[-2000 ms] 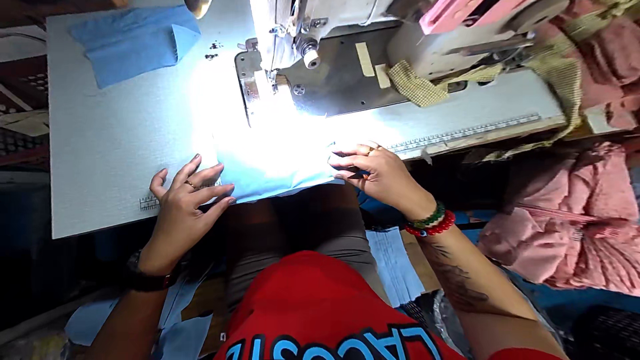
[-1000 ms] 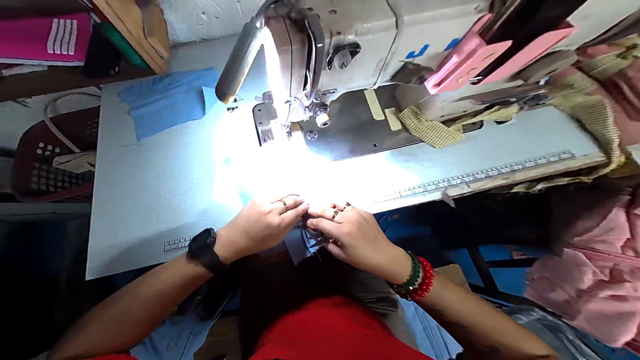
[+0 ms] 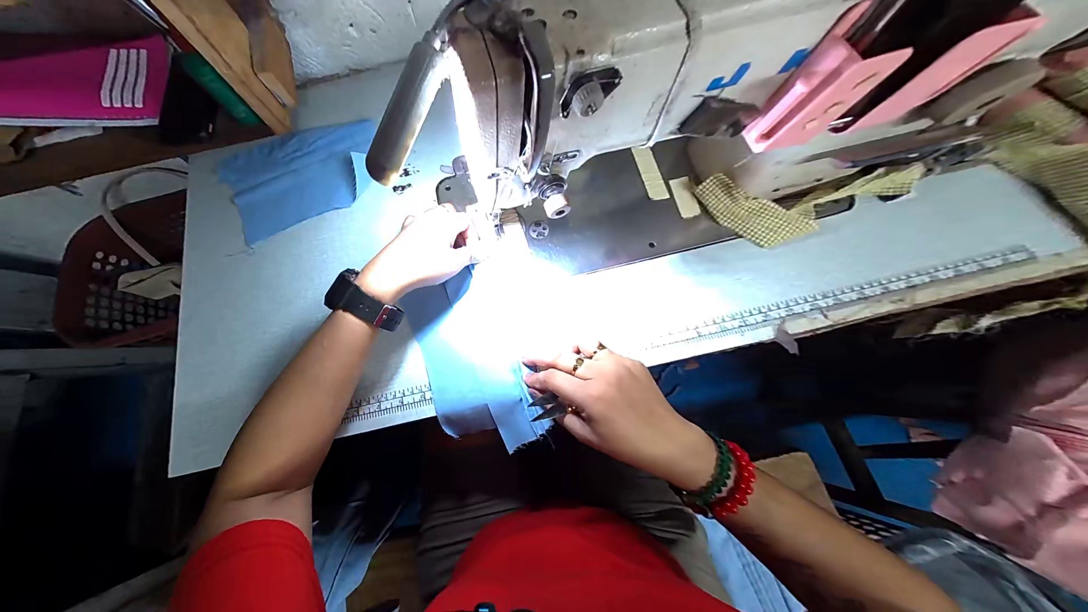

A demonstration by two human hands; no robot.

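My left hand (image 3: 429, 251) is at the needle area of the sewing machine (image 3: 501, 110), its fingertips at the upper end of a light blue fabric piece (image 3: 463, 391); glare hides their exact grip. That fabric runs down over the table's front edge. At its lower right part, my right hand (image 3: 595, 391) pinches the cloth between thumb and fingers and also holds a small dark pair of thread snips (image 3: 551, 408), blades pointing left. Another light blue fabric piece (image 3: 297, 183) lies flat on the table left of the machine.
A measuring tape (image 3: 765, 302) runs along the table's front edge. Checked yellow fabric strips (image 3: 756, 212) lie by the machine's base. A pink holder (image 3: 833, 76) is at the upper right, a perforated basket (image 3: 119, 272) at the left, pink garments (image 3: 1020, 493) at the lower right.
My hands were together at the table's front edge one second ago. Now the left hand has moved up to the needle area, while the right stays near the front edge with the snips showing.
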